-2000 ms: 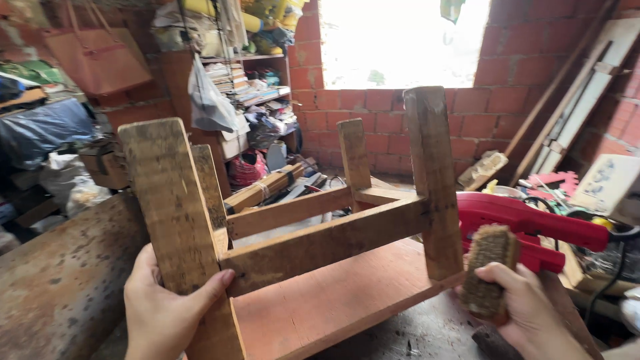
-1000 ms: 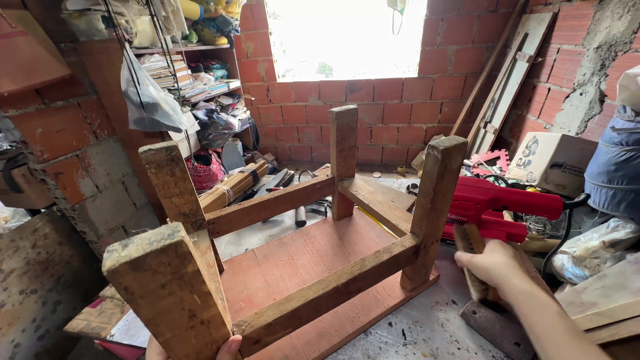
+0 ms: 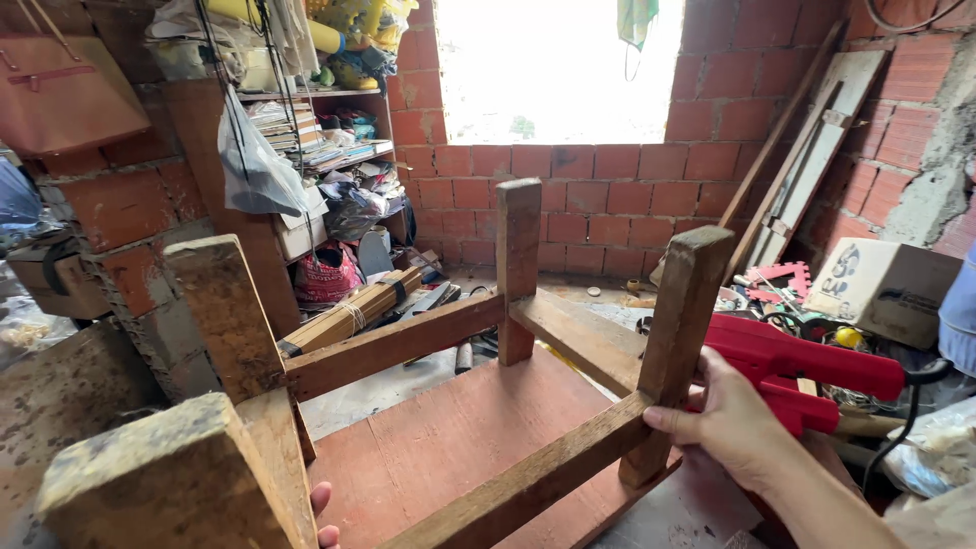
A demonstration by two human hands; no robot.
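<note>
An upside-down wooden stool or small table (image 3: 457, 419) shows its reddish board underneath and four legs pointing up, joined by rails. My right hand (image 3: 724, 419) grips the right leg where it meets the near rail, thumb on the inner side. Of my left hand (image 3: 325, 518) only some fingertips show, behind the near-left leg (image 3: 168, 480), whose end grain looks pale and worn; the rest is hidden. The brush seen earlier is not in view.
A red corded power tool (image 3: 793, 366) lies right of the stool. Beyond it are a cardboard box (image 3: 884, 290) and clutter. Bundled wooden strips (image 3: 358, 309) lie behind the left rail. A loaded shelf (image 3: 343, 160) stands back left, and boards (image 3: 808, 152) lean at back right.
My right hand held a brush two seconds ago; now it grips the right leg without it. My left hand has gone mostly out of sight behind the near-left leg, and the stool is turned.
</note>
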